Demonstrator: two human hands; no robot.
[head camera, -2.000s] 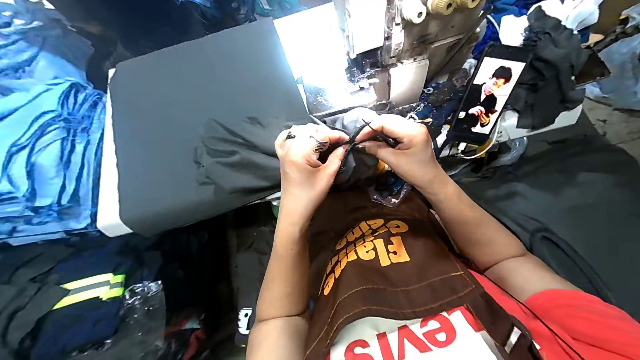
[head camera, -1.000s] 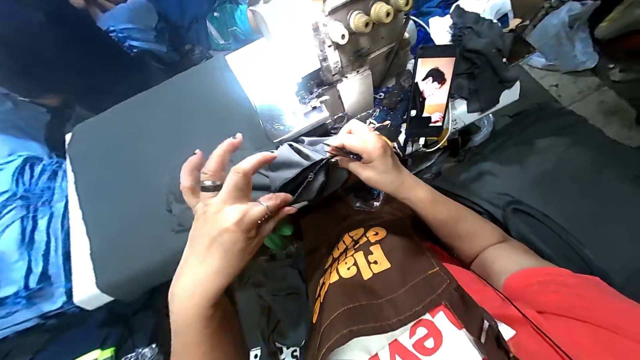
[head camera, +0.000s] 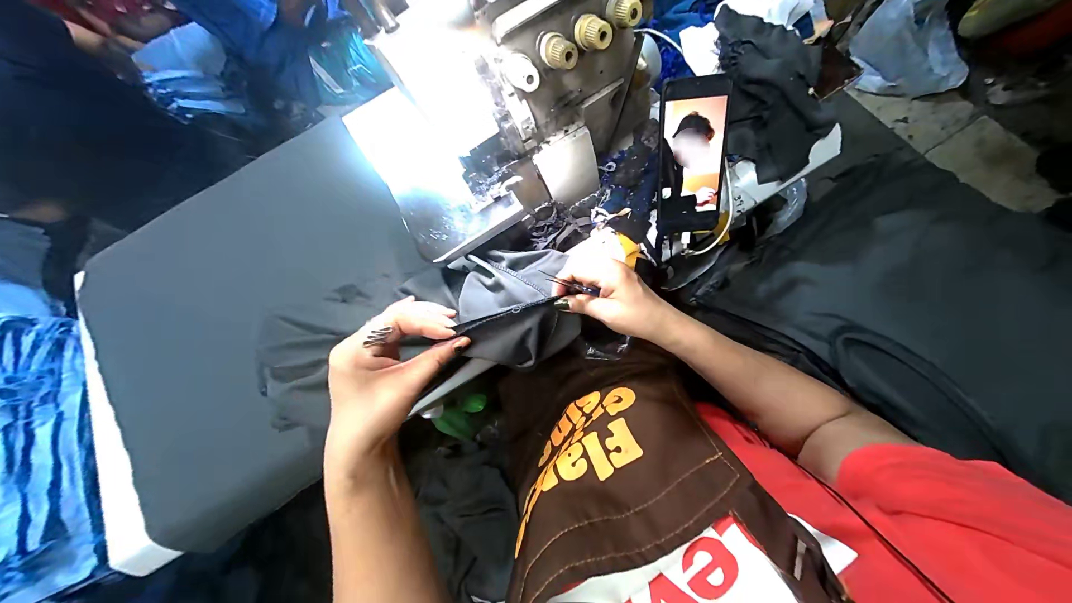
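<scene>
A dark grey fabric garment (head camera: 536, 331) lies at the table's front edge, its stitched seam stretched between my two hands. My left hand (head camera: 389, 356), with a ring on one finger, pinches the seam between thumb and fingers. At the seam's other end, my right hand (head camera: 615, 289) grips the cloth and also holds small dark thread snips (head camera: 578, 287), their thin tips pointing left. Just beyond the cloth stands a sewing machine (head camera: 565, 167) with several tension dials, its work plate (head camera: 461, 222) brightly lit. Parts of the snips are hidden in my fingers.
A phone (head camera: 695, 155) showing a picture leans right of the machine, with a white cable (head camera: 727, 213) beside it. Black cloth (head camera: 913, 276) covers the right side. The grey tabletop (head camera: 218, 251) extends left, and blue garments (head camera: 42, 419) are piled beyond its edge.
My left hand came off the fabric with fingers spread about a second ago and now pinches the seam. The dark seam now runs taut between both hands. The view has shifted.
</scene>
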